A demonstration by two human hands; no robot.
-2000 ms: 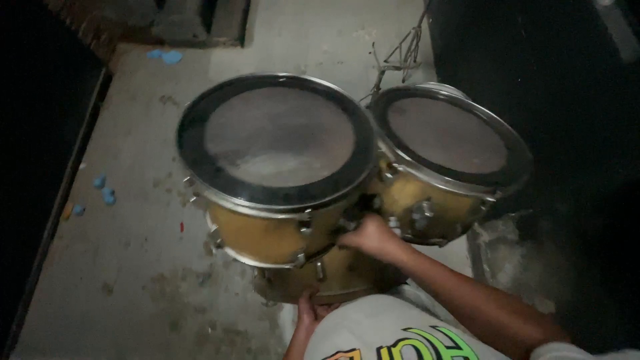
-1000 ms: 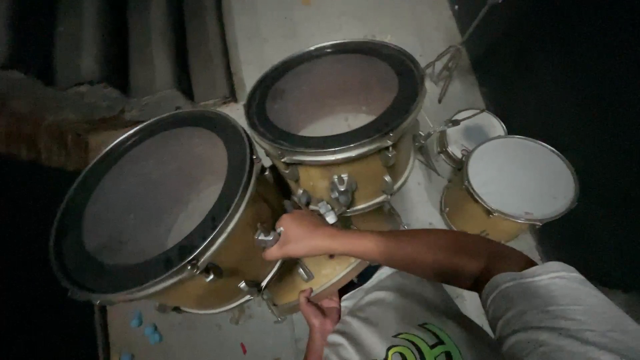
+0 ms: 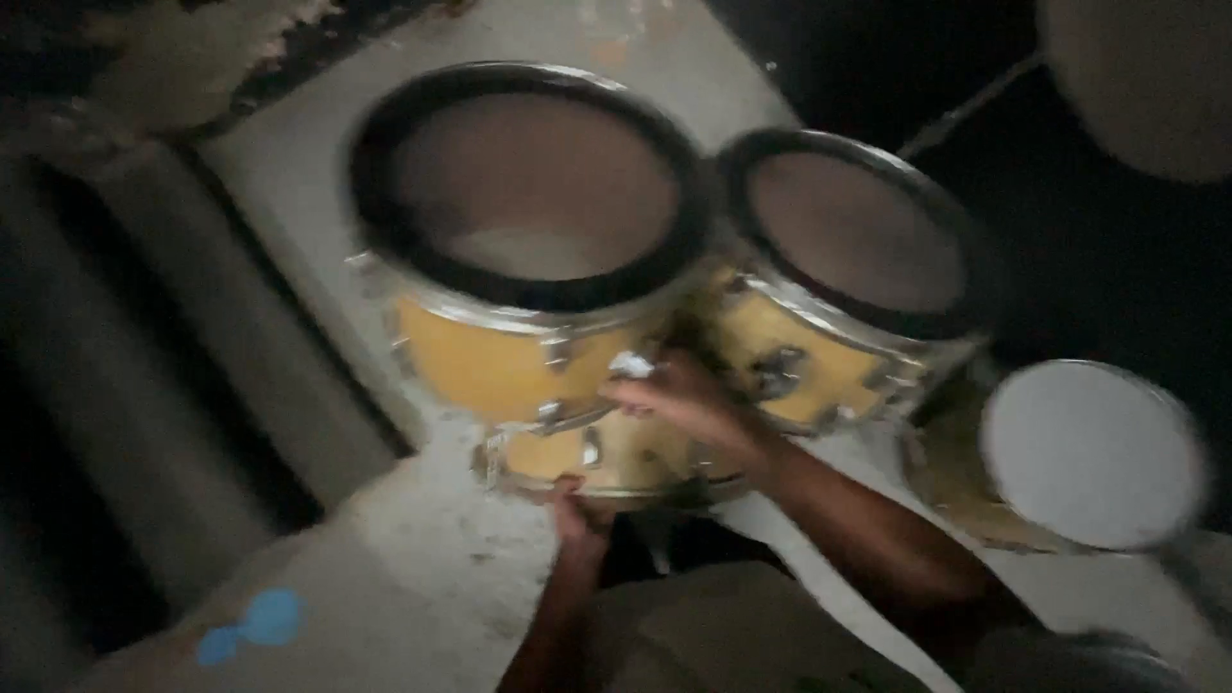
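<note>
Two yellow tom drums with dark-edged heads, a larger one (image 3: 534, 192) and a smaller one (image 3: 857, 231), sit side by side above a yellow bass drum (image 3: 626, 457). My right hand (image 3: 674, 390) grips metal mounting hardware (image 3: 632, 364) between the toms, its fingers partly blurred. Below it, my left hand (image 3: 577, 510) holds the near rim of the bass drum, thumb on top. The bass drum is partly hidden under the larger tom.
A drum with a white head (image 3: 1092, 452) stands at the right. Blue spots (image 3: 260, 621) mark the floor at the lower left. Dark ridged steps or panels (image 3: 241, 337) lie at the left, and a round pale shape (image 3: 1145, 87) is at the upper right.
The view has swung considerably. The drums are turned differently in it than a second ago. Both hands stay at the same parts of the drums.
</note>
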